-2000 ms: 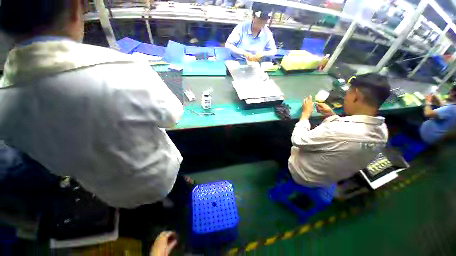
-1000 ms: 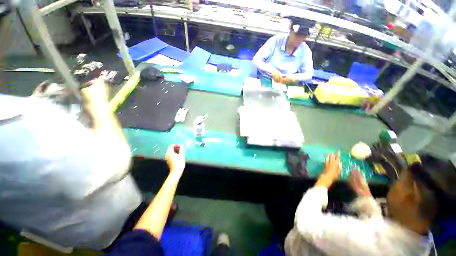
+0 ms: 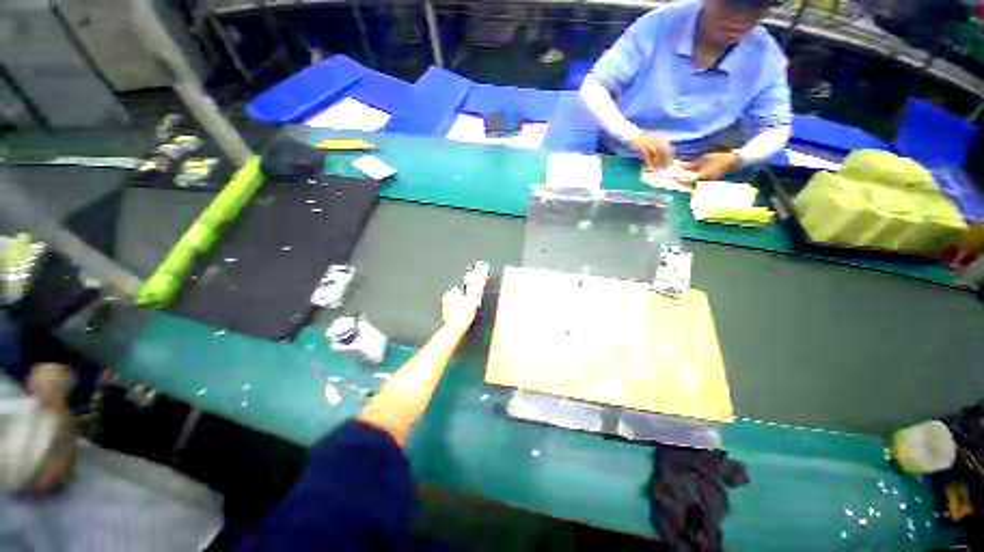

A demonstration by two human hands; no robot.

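My left hand (image 3: 462, 308), in a dark blue sleeve, reaches over the grey-green belt. Its fingers are closed on a small silver-white module (image 3: 476, 277), left of the tan board (image 3: 610, 343). Another module (image 3: 333, 286) lies at the right edge of the black mat (image 3: 275, 243). A third module (image 3: 672, 268) lies by the board's top right, over the clear sheet (image 3: 593, 235). My right hand is not in view.
A white bottle (image 3: 357, 340) stands left of my forearm. A black rag (image 3: 694, 498) hangs at the near bench edge. A lime-green bar (image 3: 202, 230) crosses the mat by a post. Across the bench, a person (image 3: 696, 81) works near yellow-green packing (image 3: 879, 205). Another person's hand (image 3: 49, 426) is at left.
My left hand has moved from the near bench edge out over the belt, and a module now shows in it. The view has come closer to the bench. The standing person has shifted toward the lower left.
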